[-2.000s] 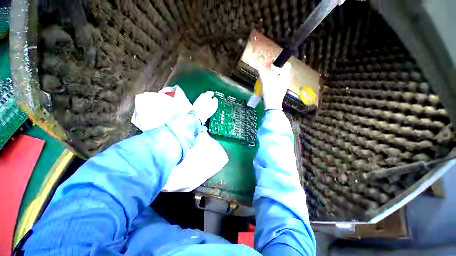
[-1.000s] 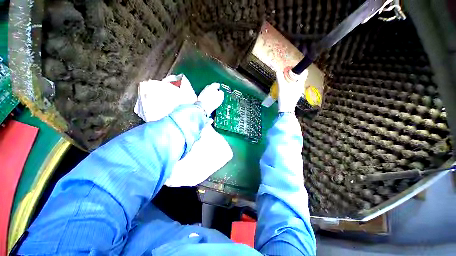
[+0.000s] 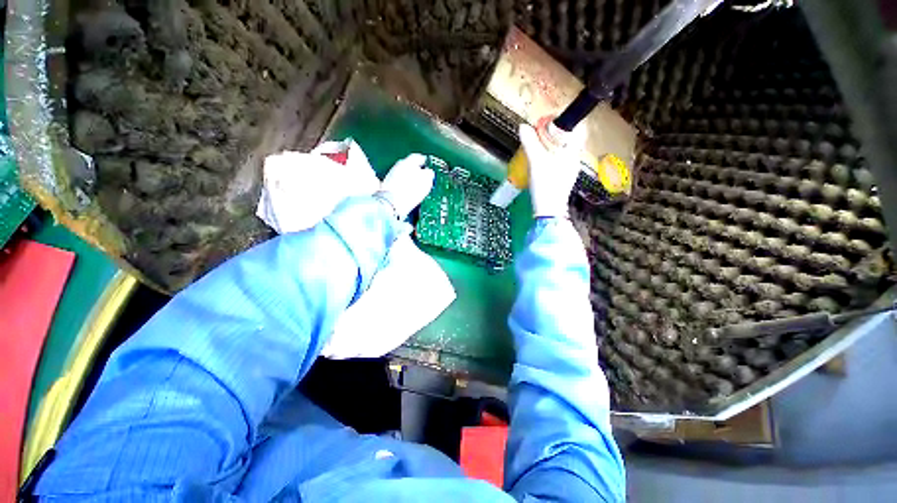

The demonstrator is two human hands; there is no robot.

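Observation:
A green circuit board point(image 3: 462, 218) with silvery components lies on the green mat point(image 3: 472, 319). My gloved left hand point(image 3: 405, 187) holds the board at its upper left edge. My gloved right hand point(image 3: 553, 165) is closed around the yellow grip of an air gun point(image 3: 515, 177); its pale tip points down-left at the board's right part. A thick dark hose point(image 3: 629, 61) runs up from the grip to the upper right. A crumpled white cloth point(image 3: 393, 300) lies left of and below the board, partly under my left arm.
A tan box point(image 3: 536, 81) with a dark grille and yellow sticker stands behind my right hand. Bumpy brown-grey foam point(image 3: 747, 226) lines the booth walls. A red sheet point(image 3: 29, 314) lies outside at the left. Another red piece point(image 3: 484, 452) shows below the booth's front edge.
Since one second ago, my right hand and the air gun have moved left, bringing the tip to the board's right side. My left hand remains at the board's upper left.

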